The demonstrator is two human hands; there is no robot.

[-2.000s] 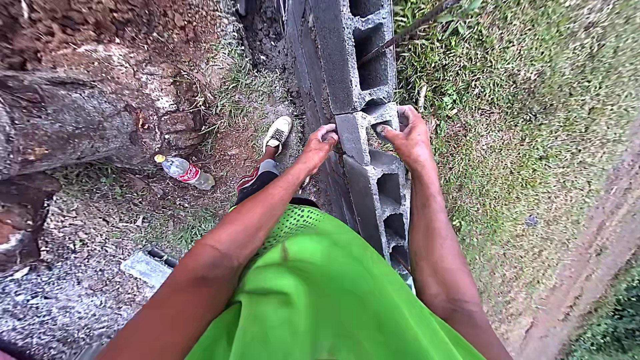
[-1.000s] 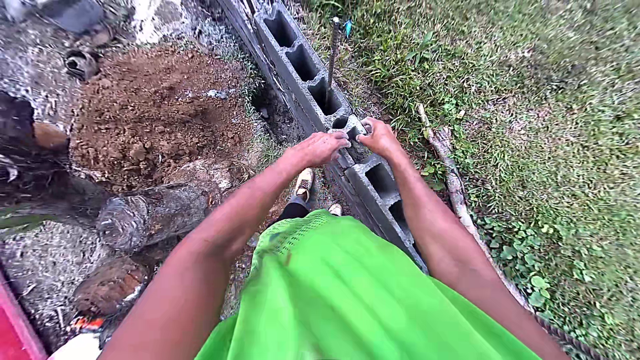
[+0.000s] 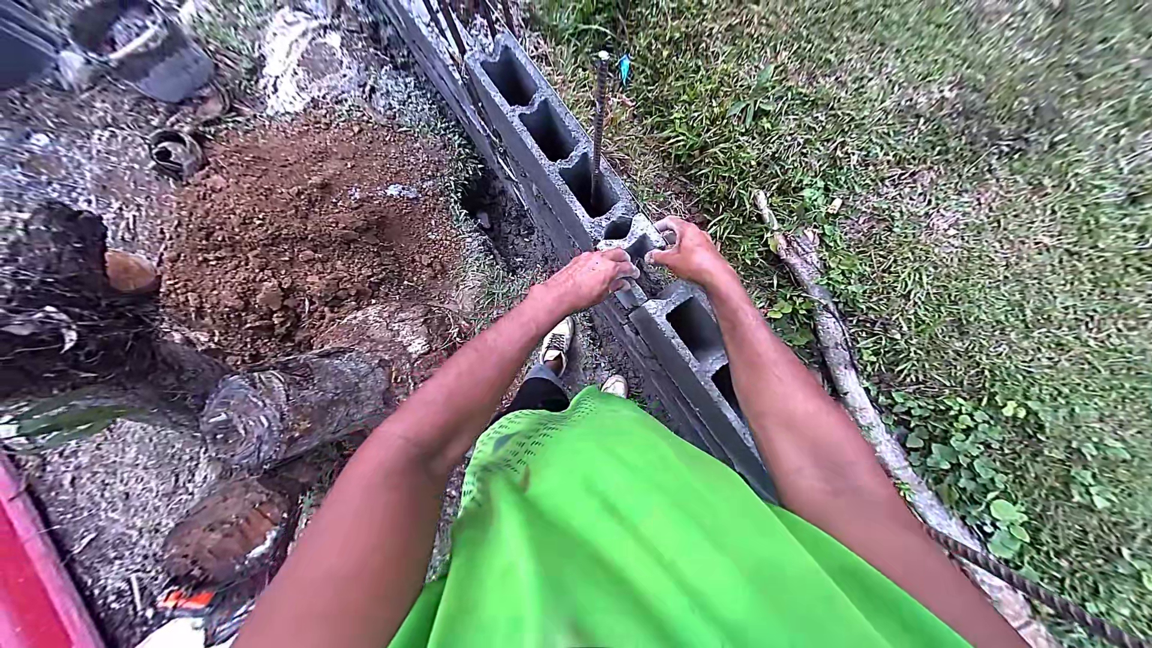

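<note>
A row of hollow grey concrete blocks (image 3: 540,130) runs diagonally through the view. My left hand (image 3: 589,279) and my right hand (image 3: 691,252) grip a short cut piece of concrete block (image 3: 634,236) from its two sides. The piece sits at the end of the upper block, close to the upright rebar (image 3: 599,117) in that block's cell. A gap lies between the piece and the lower concrete block (image 3: 670,306), which my right forearm partly covers. Fingertips of both hands look dusty; those of the left hand curl over the near edge.
Left of the wall are a mound of brown soil (image 3: 306,234), cut logs (image 3: 288,405) and a narrow trench. My shoes (image 3: 558,345) stand beside the wall's base. Right of it, a long branch (image 3: 837,351) lies on grass, with a rebar (image 3: 1035,594) at lower right.
The view has swung round since the earliest frame, bringing the soil mound in. Both hands remain at the short piece; a gap between it and the lower block now shows clearly.
</note>
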